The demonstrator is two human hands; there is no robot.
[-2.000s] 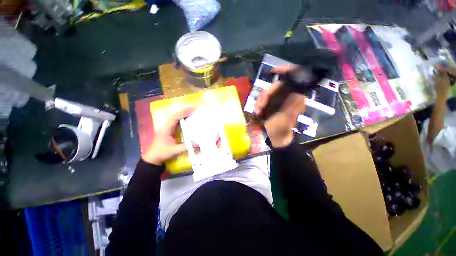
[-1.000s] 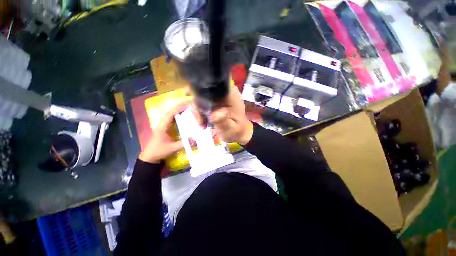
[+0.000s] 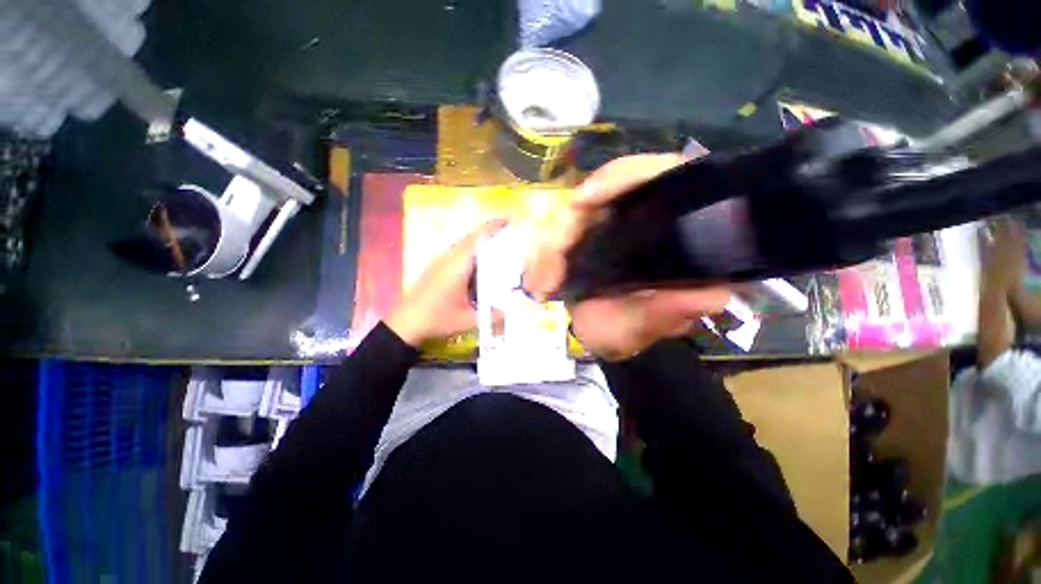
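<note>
A white plastic housing (image 3: 519, 325) lies over the yellow padded fixture (image 3: 440, 217), its flat end towards me. My left hand (image 3: 440, 291) holds the housing by its left side. My right hand (image 3: 639, 302) grips the black electric screwdriver (image 3: 731, 222), which is tilted nearly flat and points left, its body reaching to the right. The screwdriver's front end is by the housing's upper right; fingers and blur hide its tip. Screws are too small to see.
A finished subassembly (image 3: 234, 217) lies left on the bench. A round tin (image 3: 548, 97) stands behind the fixture. Screw feeders (image 3: 742, 319) are mostly hidden by the screwdriver. A cardboard box (image 3: 788, 439) with black domes and a blue crate (image 3: 109, 456) are below the bench edge. Another person's arm (image 3: 999, 291) is right.
The screwdriver has swung from upright over the housing to nearly flat, its body now to the right. My right hand has moved right. The view has shifted, and the housing stays in my left hand.
</note>
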